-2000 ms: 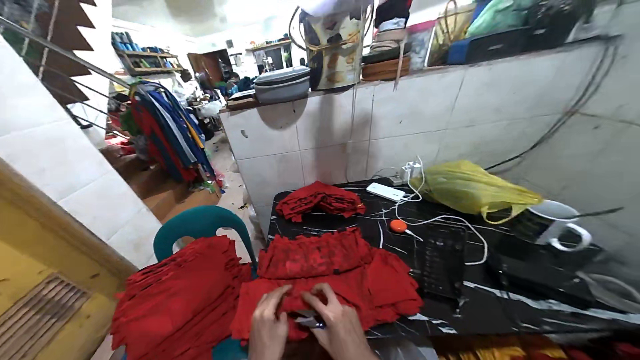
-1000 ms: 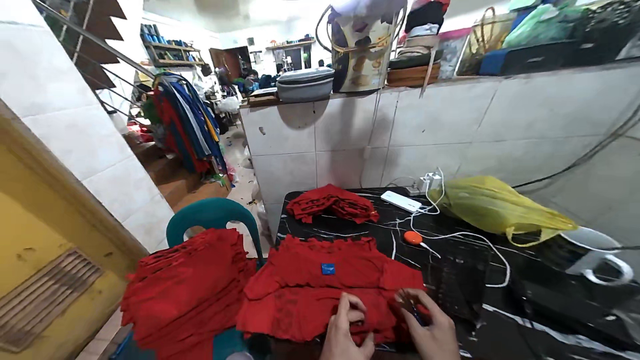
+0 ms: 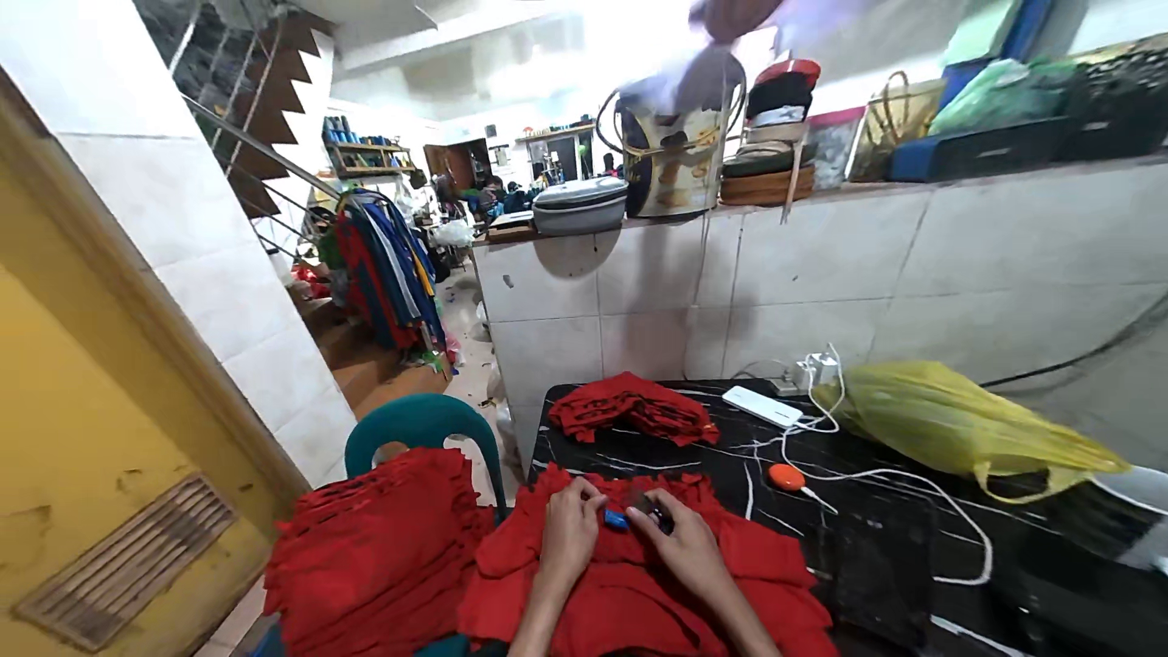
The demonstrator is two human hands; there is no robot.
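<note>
Red fabric garment pieces (image 3: 639, 593) lie stacked in front of me, with a small blue label (image 3: 616, 519) near their upper edge. My left hand (image 3: 572, 525) pinches the red cloth just left of the label. In my right hand (image 3: 677, 529), right of the label, is a small dark tool, perhaps thread snips; its exact kind is unclear. A second pile of red fabric (image 3: 374, 547) is at the left, in front of a green plastic chair (image 3: 424, 411). Behind my hands, a folded red bundle (image 3: 630, 408) rests on the black marbled table (image 3: 602, 456).
On the table's right are a white power bank (image 3: 763, 407), white cables, an orange round object (image 3: 786, 477), a yellow plastic bag (image 3: 949, 420) and a white mug (image 3: 1136, 493). A tiled half wall (image 3: 803, 265) behind carries a bucket (image 3: 675, 155) and a grey container (image 3: 580, 206).
Both hands have moved from the lower part of the red cloth up to its far edge, beside the blue label. One second ago that label lay uncovered, away from the hands.
</note>
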